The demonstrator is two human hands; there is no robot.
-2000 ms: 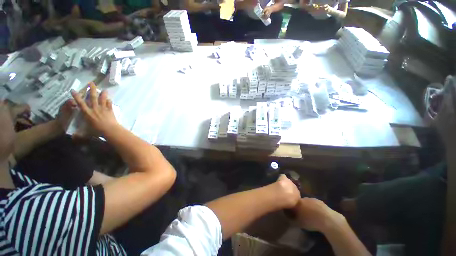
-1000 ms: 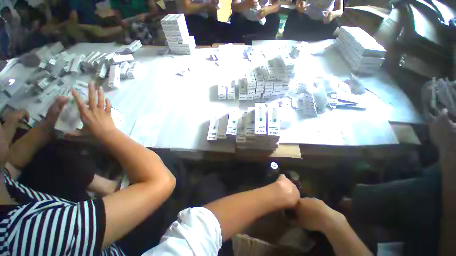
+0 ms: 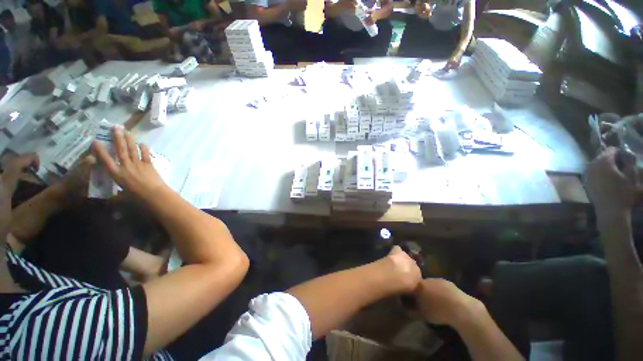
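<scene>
My left hand, below a rolled white sleeve, is bent down over my lap beneath the table edge. My right hand touches or overlaps it from the right. The fingers of both hands are mostly hidden, and something dark shows around them; whether they hold it cannot be told. A small dark object with a round white end is just beyond my left hand. Stacked slim white cartons stand at the near table edge, with more stacked cartons behind them.
A person in a striped top works with both hands on a white piece at left, near loose cartons. Clear bags lie right of centre. White box stacks stand at the far side. Another person's hand at right holds clear wrap. An open brown box is below.
My hands stay in place. The left neighbour's hands have shifted over the white piece. A far person's arm now reaches onto the table. The right neighbour's hand with clear wrap has come further into view.
</scene>
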